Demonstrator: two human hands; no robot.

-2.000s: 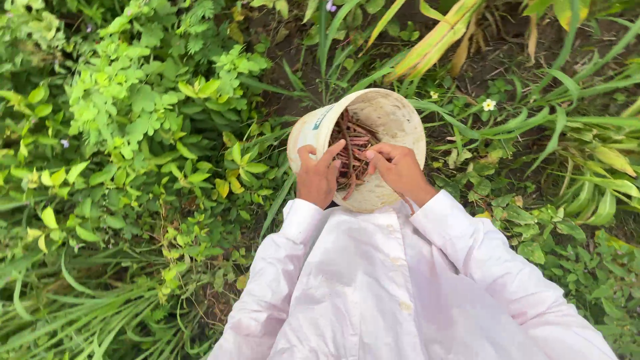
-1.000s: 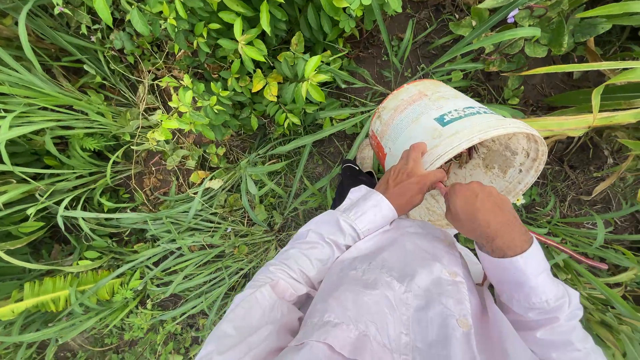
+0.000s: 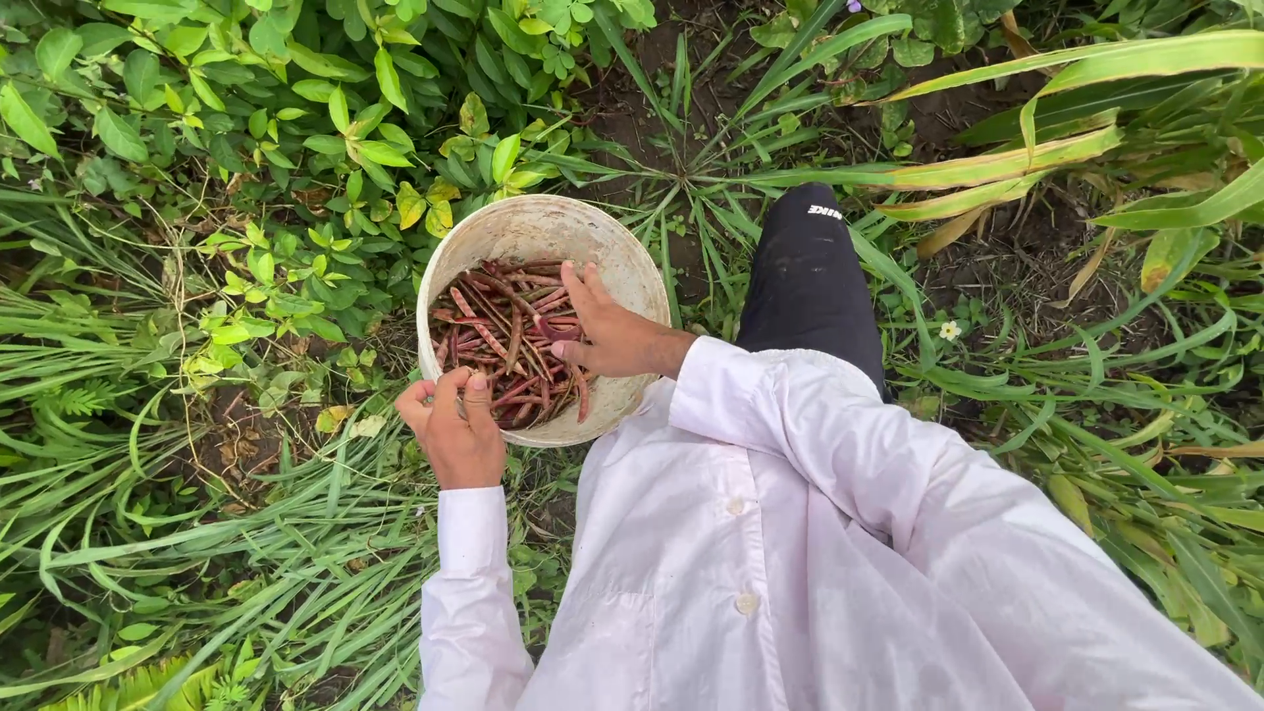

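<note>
A dirty white plastic bucket (image 3: 602, 232) holds a heap of reddish-purple bean pods (image 3: 504, 326). My left hand (image 3: 456, 425) is at the bucket's near left rim, its fingers curled, and whether it grips the rim or something small cannot be told. Over the right part of the pods lies my right hand (image 3: 622, 331), palm down, fingers spread and thumb apart, touching or just above the heap. No pod is plainly gripped in it.
Leafy green bushes (image 3: 336, 128) grow at the upper left, long grass (image 3: 296, 553) at the lower left. Long yellowing leaves (image 3: 1037, 158) reach in from the right. My knee in black trousers (image 3: 810, 276) is right of the bucket, over weedy soil.
The bucket was tilted, its mouth turned to the right, one second ago; now its mouth faces up and the pods show. My hands, close together then, are apart.
</note>
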